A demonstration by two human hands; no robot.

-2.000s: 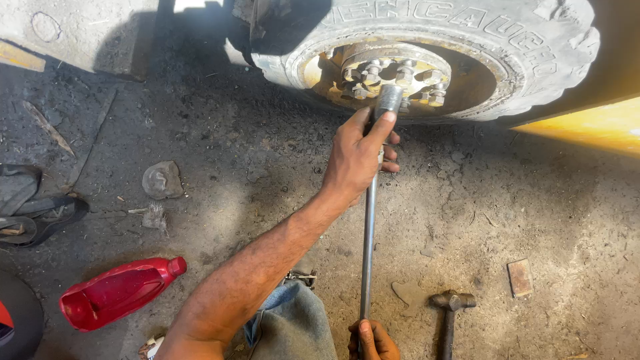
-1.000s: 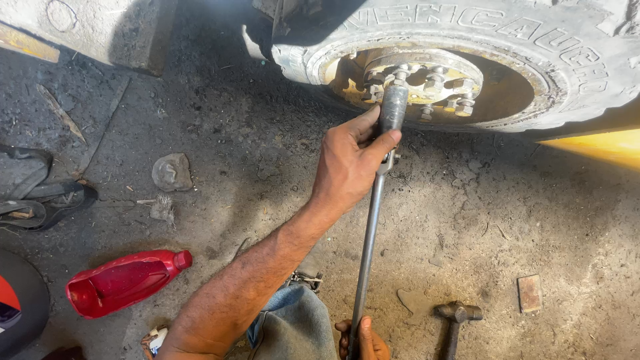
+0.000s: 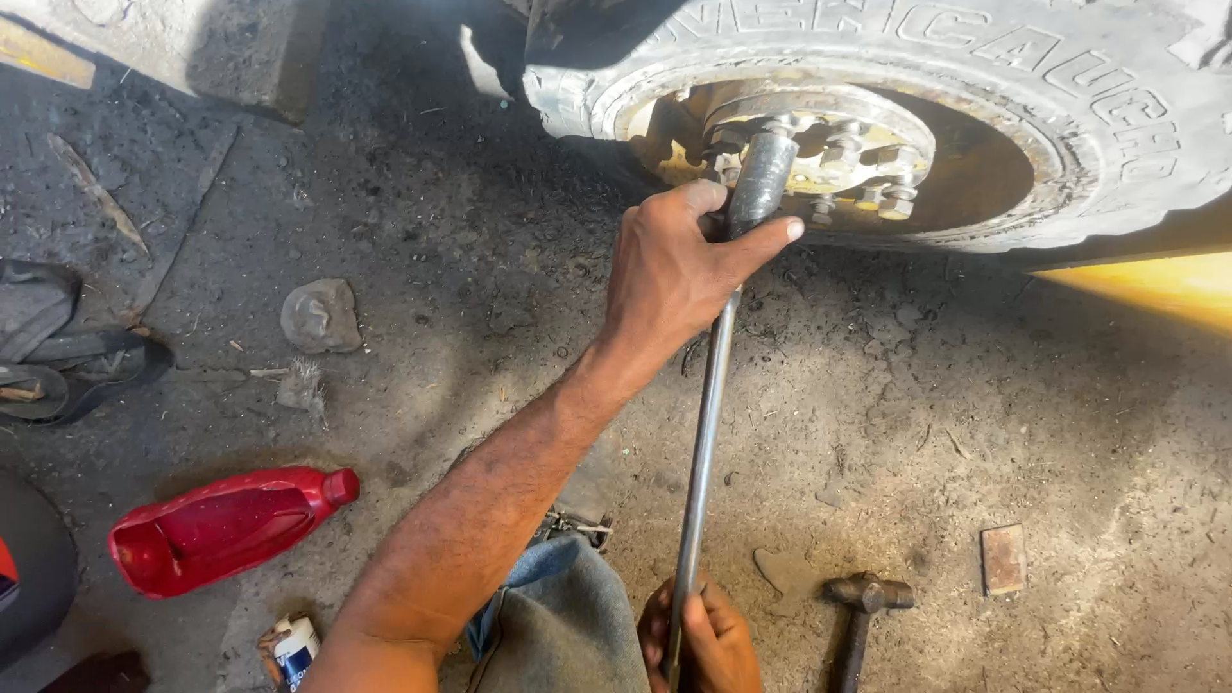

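Note:
My left hand (image 3: pixel 674 260) grips the lower end of a thick steel socket (image 3: pixel 763 178), its thumb lying across the joint with the handle. The socket's upper end meets a nut at the left part of the wheel hub (image 3: pixel 818 144); whether it is fully seated cannot be told. From the socket a long steel bar handle (image 3: pixel 707 423) runs down to my right hand (image 3: pixel 700 635), which is closed around its lower end. Several nuts and studs (image 3: pixel 897 200) show on the hub to the right, inside the large tyre (image 3: pixel 1068 106).
A ball-peen hammer (image 3: pixel 868 592) and a small rusty metal plate (image 3: pixel 1004 559) lie on the ground at the lower right. At left are a cut red plastic bottle (image 3: pixel 226 529), a stone (image 3: pixel 322 316) and dark straps (image 3: pixel 77 371). A white container (image 3: pixel 295 650) lies below.
The socket has moved from beside the hub's lower nuts to a nut at its left part. My left hand has shifted lower on the socket. The view has shifted somewhat.

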